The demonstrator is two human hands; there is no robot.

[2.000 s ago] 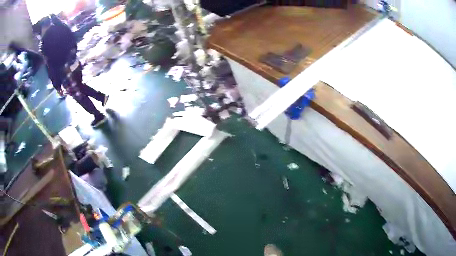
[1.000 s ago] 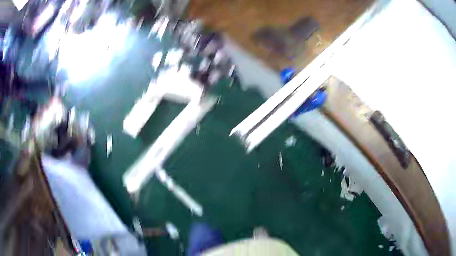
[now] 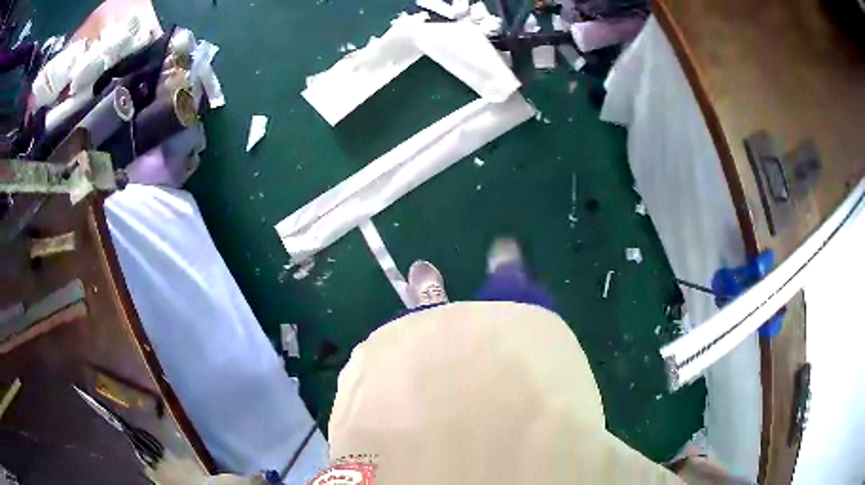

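A long white folded fabric strip [image 3: 408,175] lies on the green floor ahead of my feet, with another white strip [image 3: 365,80] bent behind it. The end-cutter track [image 3: 759,327] sticks out past the right table's edge, beside blue rail clamps [image 3: 745,277]. The white fabric lay [image 3: 839,379] covers that table's right part. A skin-toned shape [image 3: 704,468] at the bottom right may be my right hand, cut off and blurred. A tan shape [image 3: 204,474] at the bottom left may be my left hand; its hold is unclear.
The left table [image 3: 156,379] bears scissors [image 3: 123,424] and a metal bar [image 3: 43,317]. Fabric rolls [image 3: 175,109] are heaped behind it. Dark weights [image 3: 768,180] lie on the right table. Small scraps are scattered on the floor. White sheeting [image 3: 204,313] skirts the left table.
The view has tilted down and turned left, bringing my shirt and shoes into view. The walking person is out of view. The left table shows larger and the track now appears lower right.
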